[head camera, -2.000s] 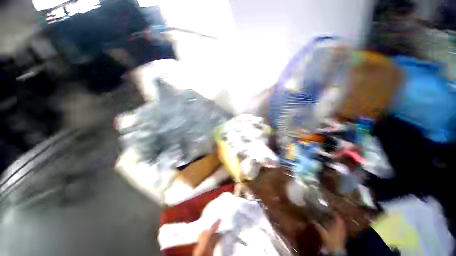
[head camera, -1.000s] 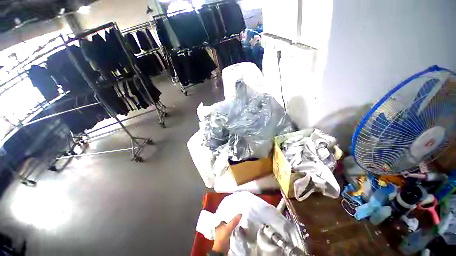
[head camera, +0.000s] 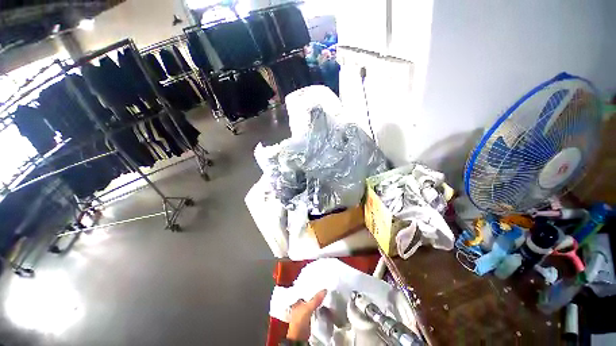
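Observation:
A white garment (head camera: 338, 278) lies bunched over the red cloth (head camera: 290, 271) at the bottom centre, beside the brown table. My left hand (head camera: 304, 317) is at the garment's left side, low in the picture. One digit points up and right over the cloth, and the other fingers are hidden in it, so the hand appears to hold the fabric. A grey, metallic-looking bar (head camera: 386, 322) lies slanted across the garment, and its lower end is cut off by the picture's edge. My right hand is not in view.
A yellowish carton (head camera: 380, 219) of white cloth and a clear plastic bag (head camera: 331, 162) stand beyond. A blue-rimmed fan (head camera: 533, 149) and cluttered bottles are on the brown table (head camera: 459, 297) at right. Racks of dark clothes (head camera: 246, 44) stand at far left.
The blurred view has steadied and turned towards the racks. My right hand, seen over the table two seconds ago, is out of view. My left hand stays at the garment.

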